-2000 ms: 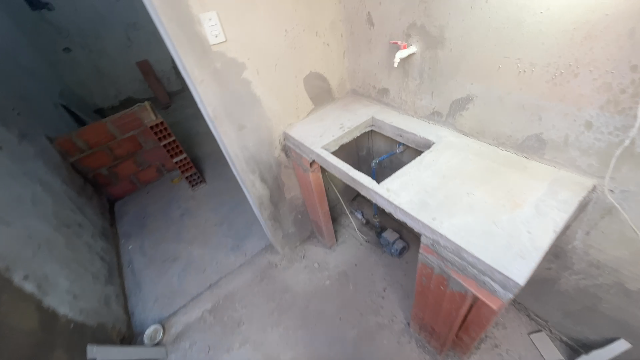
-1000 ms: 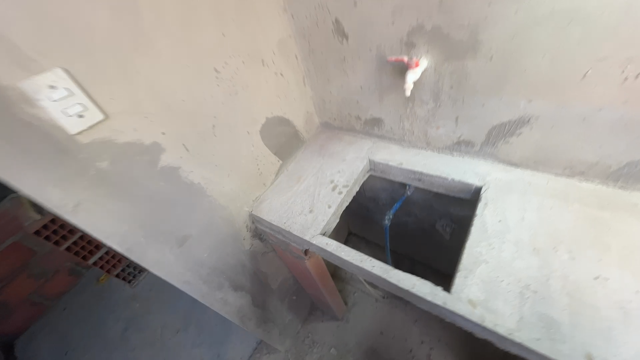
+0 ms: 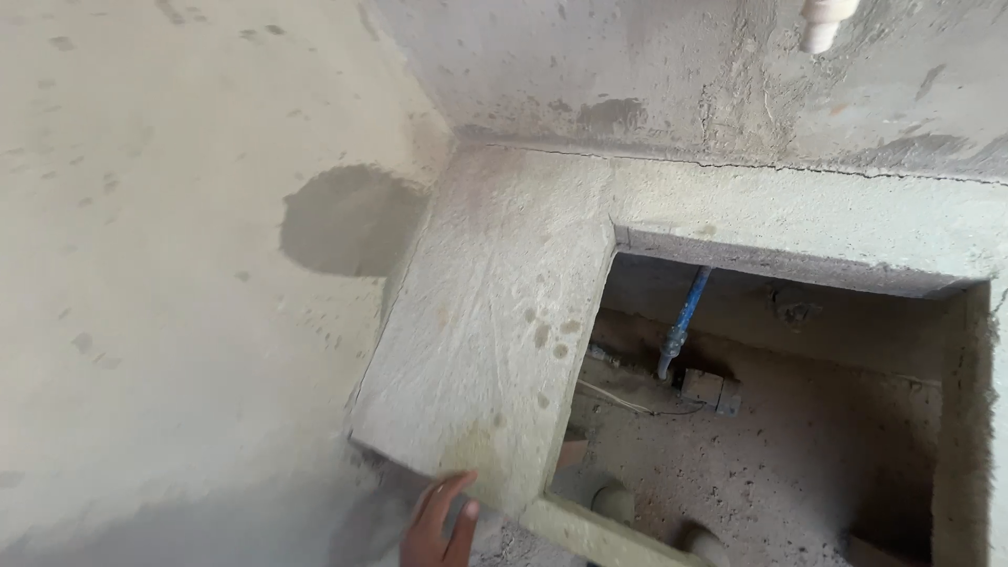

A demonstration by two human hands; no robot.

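Note:
At the bottom, my left hand [image 3: 441, 524] is beside the front edge of a rough concrete countertop slab [image 3: 488, 299], fingers bent and thumb apart, holding nothing. Its fingertips overlap the edge in view; whether they touch it I cannot tell. Right of the hand, the slab has a rectangular cutout. Through this opening a blue pipe [image 3: 691, 303] with a grey fitting runs down along the wall. Near the pipe's lower end sits a small boxy device [image 3: 705, 387], with thin pale wires [image 3: 614, 395] to its left. My right hand is out of the frame.
A plastered wall [image 3: 181, 236] with a dark damp patch [image 3: 350, 220] borders the slab on the left. A crack follows the slab's joint with the back wall. Above hangs the pale end of a tap [image 3: 820, 27]. Two rounded objects show low in the cutout.
The view has moved much closer to the slab's left corner and its cutout. My left hand has come into view at the bottom; neither earlier frame shows a hand.

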